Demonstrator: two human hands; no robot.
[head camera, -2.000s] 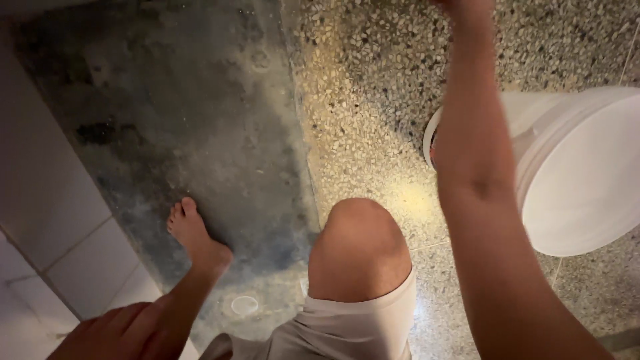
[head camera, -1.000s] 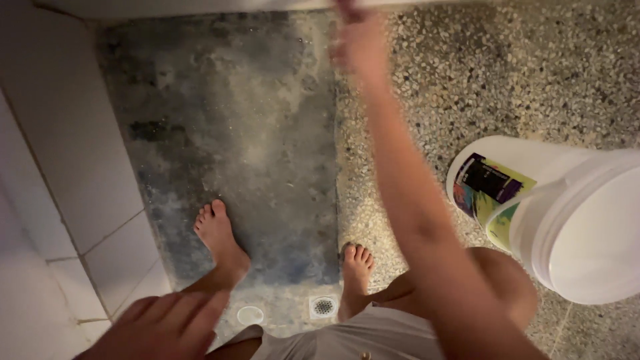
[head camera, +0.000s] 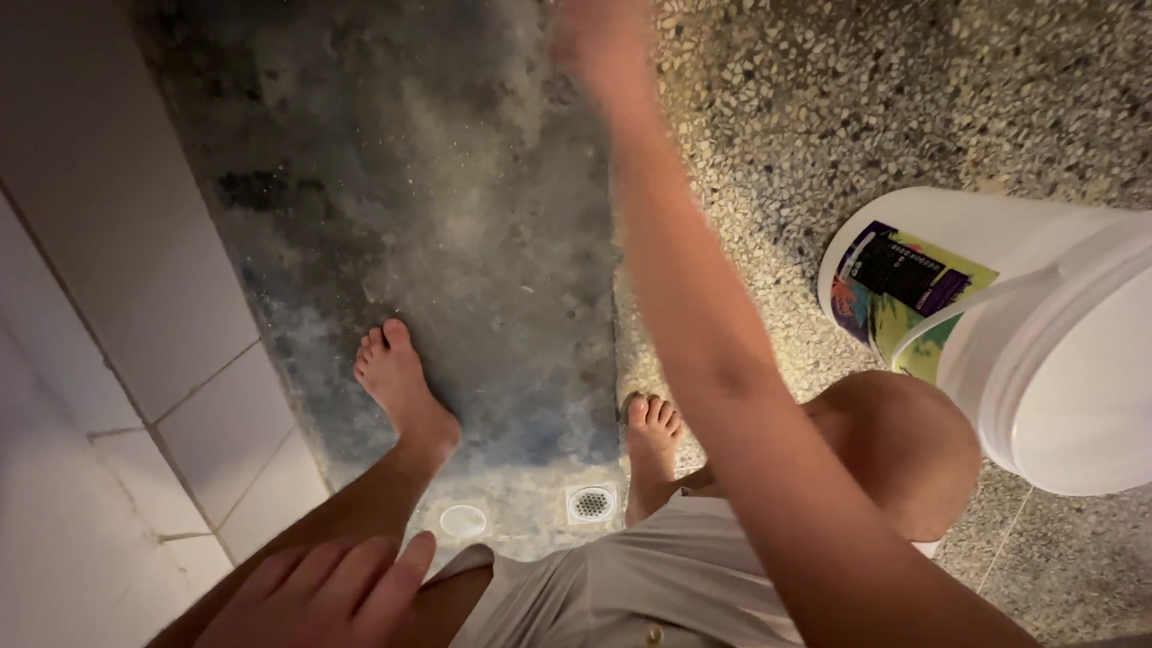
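Note:
My right arm stretches up across the view, and my right hand is at the top edge, blurred and partly cut off. Whether it holds something cannot be made out. Beneath it lies a dark, wet-looking grey floor section beside speckled terrazzo. At the lower left my left hand is spread near my left thigh and knee, with nothing seen in it; its palm is hidden. One bare foot rests on the grey section, the other at its border with the terrazzo.
A white plastic bucket with a coloured label and a handle is at the right, beside my bent knee. A round floor drain and a round white cover are near my feet. White wall tiles run along the left.
My right hand was at the top edge one second ago too, over the border of the grey section. My right foot, not visible two seconds ago, shows now. The view has shifted.

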